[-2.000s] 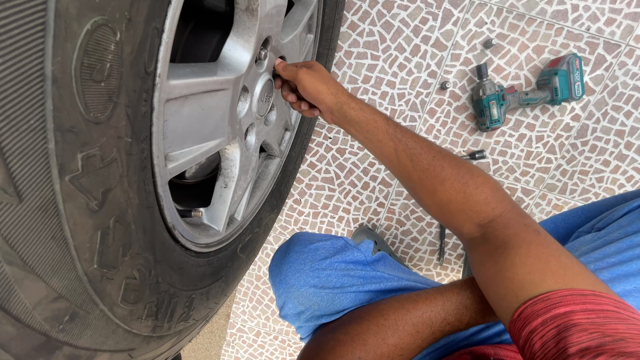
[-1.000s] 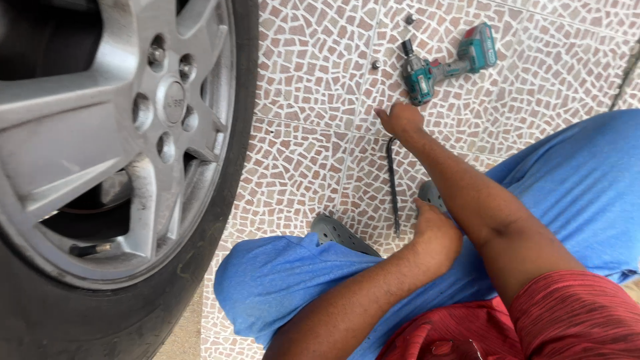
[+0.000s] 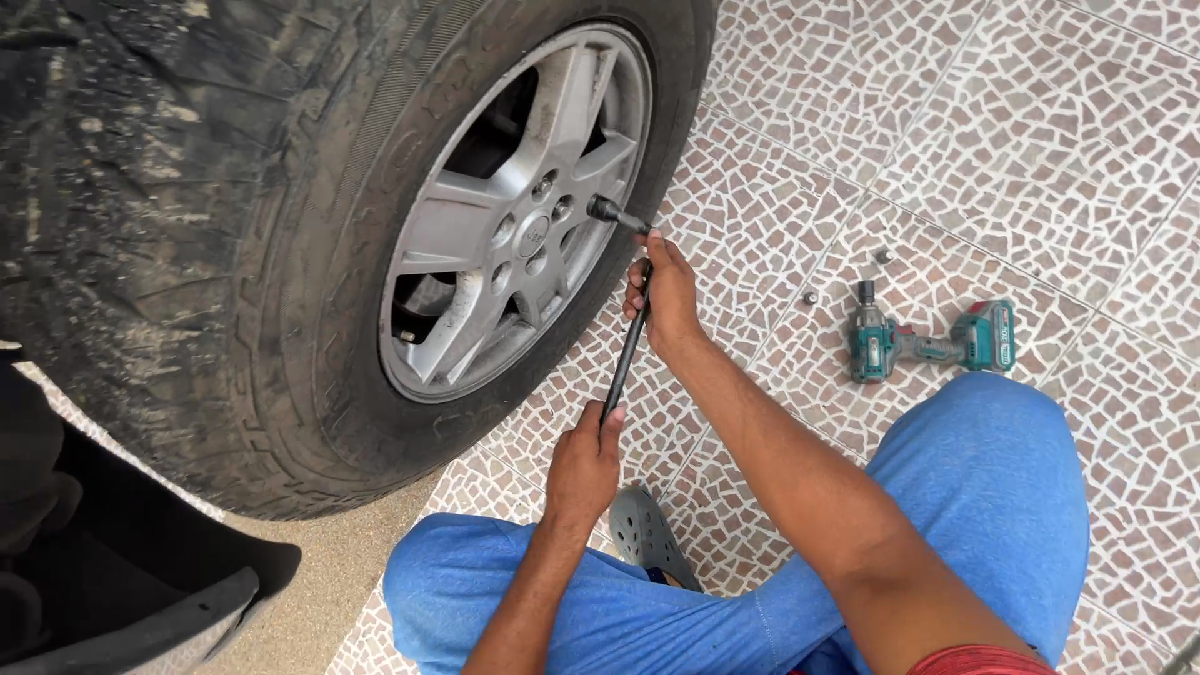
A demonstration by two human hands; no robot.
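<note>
My left hand point(image 3: 583, 464) grips the lower end of a black breaker bar point(image 3: 625, 361). My right hand point(image 3: 666, 291) holds the bar's upper end, where a socket with an extension point(image 3: 619, 215) joins it. The socket's tip is beside the silver alloy wheel point(image 3: 450, 225), near a lug nut point(image 3: 562, 208); whether they touch cannot be told. Other lug holes ring the center cap point(image 3: 533, 236). A black tire point(image 3: 328, 347) surrounds the wheel.
A teal cordless impact wrench point(image 3: 923, 342) lies on the mosaic-patterned tiles point(image 3: 1022, 159) at right. Two small metal nuts point(image 3: 810, 298) lie near its socket. A gray clog point(image 3: 647, 534) is on my foot, and a dark vehicle body part point(image 3: 122, 581) is at lower left.
The bar lay on the tiles one second ago; both hands now hold it. The socket and extension, earlier on the floor, are up by the wheel. The view has shifted.
</note>
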